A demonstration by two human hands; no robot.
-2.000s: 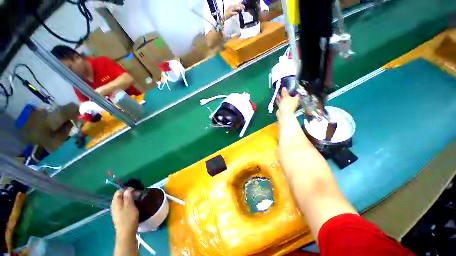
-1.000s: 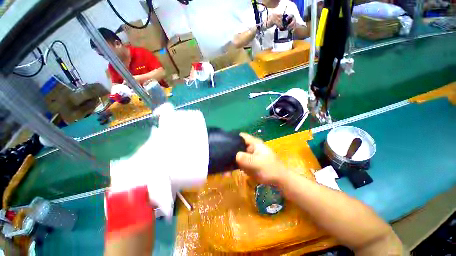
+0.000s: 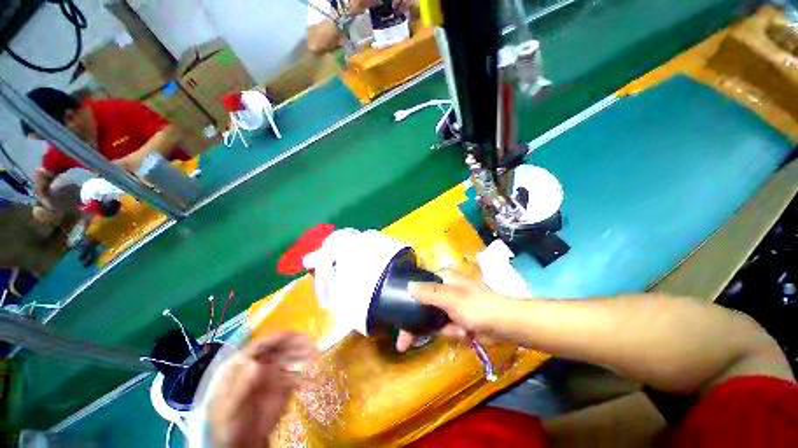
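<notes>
A white unit (image 3: 354,276) with a red neck (image 3: 306,249) and a black ball housing (image 3: 398,297) lies tilted over the orange-wrapped cradle (image 3: 350,402). My right hand (image 3: 446,306) grips the black housing; the cradle's hole is mostly hidden behind it. A short cable end hangs below this hand. My left hand (image 3: 262,381) is blurred at the lower left, below the white shell; its grip cannot be told. An open white and black unit (image 3: 179,376) with thin coloured wires rising stands left of it.
The hanging power screwdriver (image 3: 477,96) has its tip by the round white-topped tub (image 3: 538,194). A black block (image 3: 549,249) lies beside the tub. The green conveyor belt (image 3: 306,188) crosses behind the cradle, with another unit partly hidden behind the screwdriver. Workers sit opposite.
The unit held in front of the camera at the left has moved right and down over the cradle, still in my right hand. My left hand now shows, blurred, below it. The camera view has shifted.
</notes>
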